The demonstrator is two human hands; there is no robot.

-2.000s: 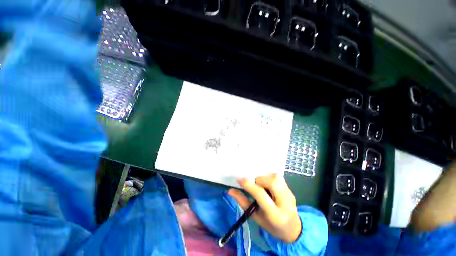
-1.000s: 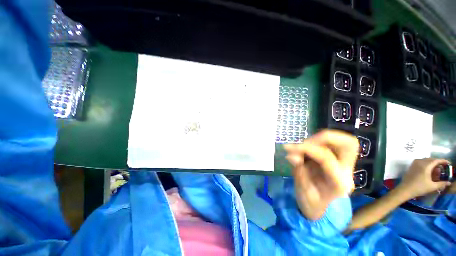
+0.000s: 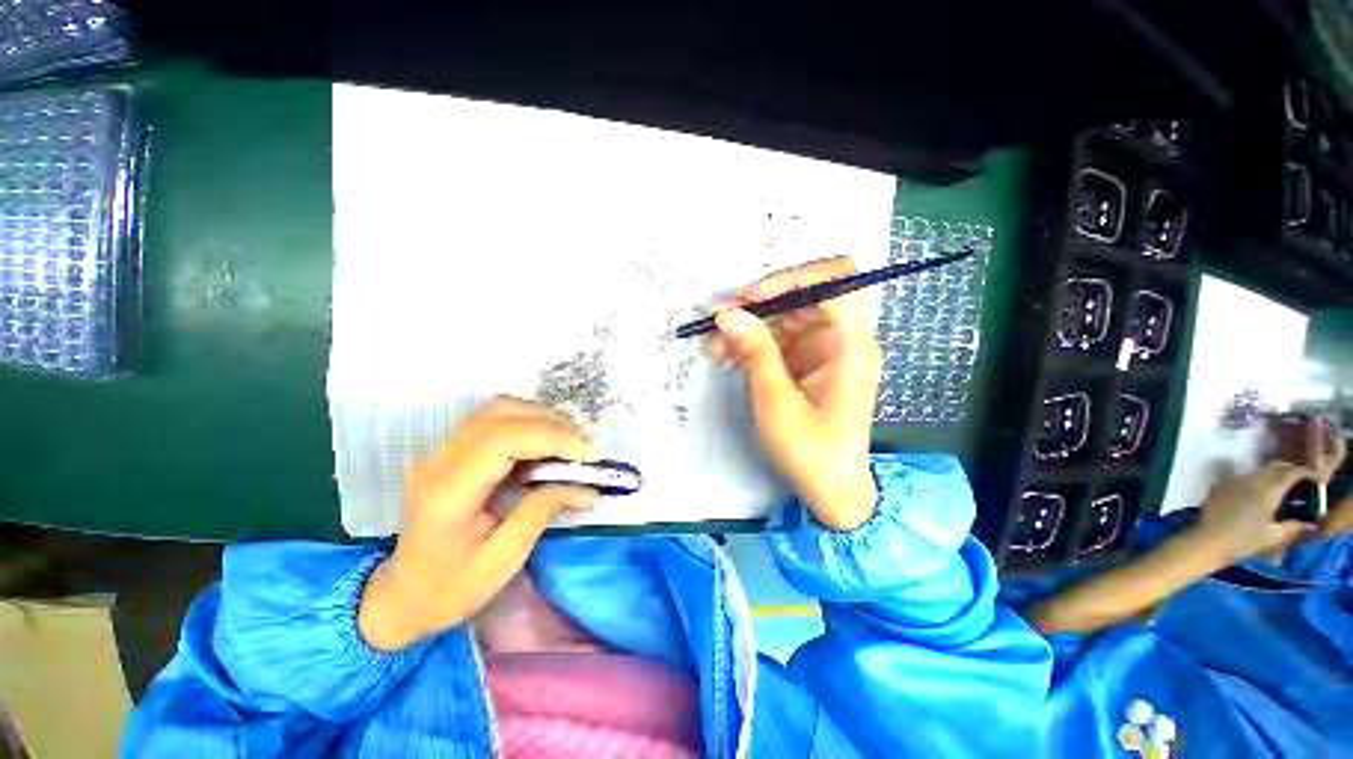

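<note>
My left hand point(image 3: 482, 497) holds a small device housing point(image 3: 586, 476) with a silver-white rim over the front edge of the white work sheet point(image 3: 445, 223). My right hand point(image 3: 809, 371) holds a thin black pencil-length tool point(image 3: 876, 279), tweezers or a pick-up pen, its tip pointing left over the sheet. Tiny loose parts point(image 3: 579, 383) lie in a dark heap between my hands, with more specks scattered towards the upper right. The tool's tip is near these specks; I cannot tell if it holds one.
A clear component tray point(image 3: 935, 319) lies at the sheet's right edge, with more clear trays point(image 3: 60, 223) at left. A black parts tray point(image 3: 1088, 312) with housings stands at right. Black trays rise behind the sheet. A cardboard box point(image 3: 67, 675) is low left. Another person's hands point(image 3: 1261, 512) work at far right.
My left hand has come into view over the sheet with a housing in it. My right hand has moved from the black tray at right to over the sheet, the black tool now visible.
</note>
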